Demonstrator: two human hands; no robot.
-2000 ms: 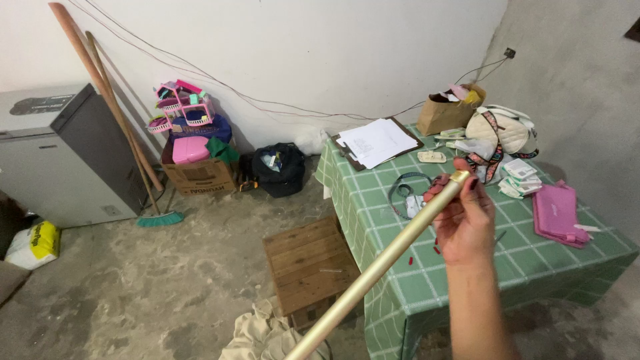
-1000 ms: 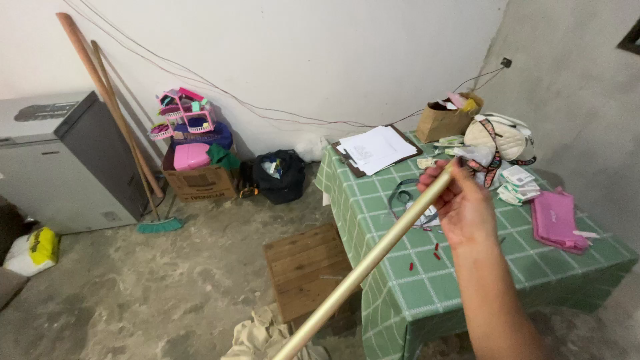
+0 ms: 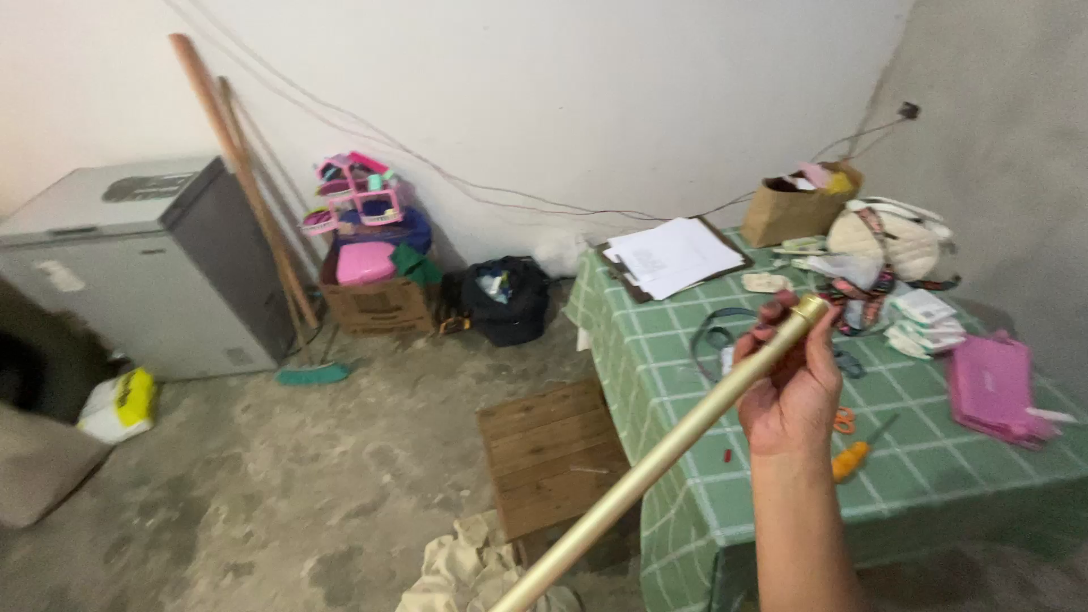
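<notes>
A long pale-gold metal tube point(image 3: 650, 472) slants from the bottom centre up to the right, its far end over the table with the green checked cloth point(image 3: 680, 408). Near that end, my right hand point(image 3: 790, 374) holds the tube between thumb and fingers, palm toward the camera. The tube's lower end runs out of the frame, and my left hand is out of view. Just right of my wrist, a screwdriver with an orange handle point(image 3: 850, 461) and orange-handled scissors point(image 3: 843, 420) lie on the cloth. A small red piece point(image 3: 728, 456) rests left of the wrist.
Papers on a clipboard point(image 3: 671, 255), a paper bag point(image 3: 790, 212), a quilted bag point(image 3: 888, 242) and a pink case point(image 3: 990, 387) are on the table. Beside it stands a wooden stool point(image 3: 552, 450), with beige fabric point(image 3: 467, 569) below. Brooms point(image 3: 255, 187) lean near a chest freezer point(image 3: 127, 272).
My right hand has stayed at the tube's upper end while its fingers shifted. The screwdriver and scissors now show beside my wrist.
</notes>
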